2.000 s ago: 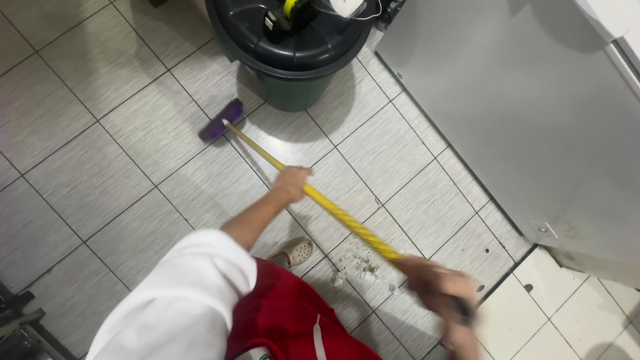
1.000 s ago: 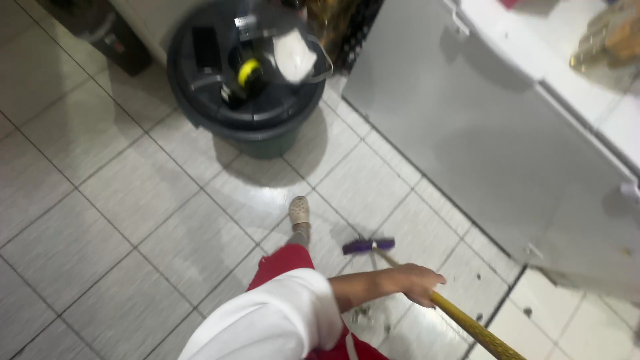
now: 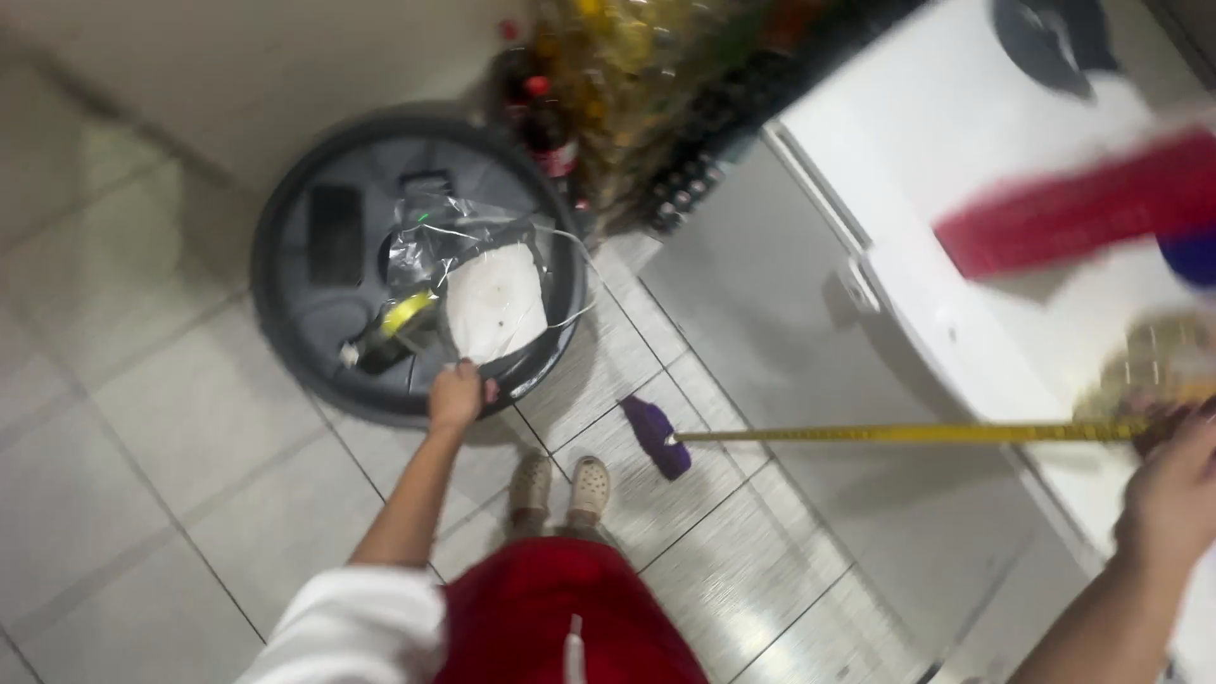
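Note:
My right hand [image 3: 1168, 484] holds the upper part of a broom's yellow handle [image 3: 883, 433] at the right edge. The broom's purple head [image 3: 655, 437] rests on the tiled floor just right of my shoes. My left hand [image 3: 458, 394] is at the near rim of a large round bin with a dark lid [image 3: 285, 342], its fingers curled there; blur hides how firmly they grip. On the lid lie a white square item [image 3: 496, 302] with a pale cord, clear plastic wrapping [image 3: 427, 242], a yellow-banded dark object [image 3: 404, 315] and a dark rectangular item [image 3: 335, 235].
A grey-sided chest freezer [image 3: 779, 285] with a white top stands at the right. A red object [image 3: 1083, 204] is over its top. Dark bottles with red caps [image 3: 546, 123] stand behind the bin, beside yellowish packages [image 3: 627, 47]. My beige clogs [image 3: 589, 484] are on the floor.
My left hand has left the broom handle and reached the bin's rim. The broom handle now points right, with my right hand on it. The view has shifted toward the bin.

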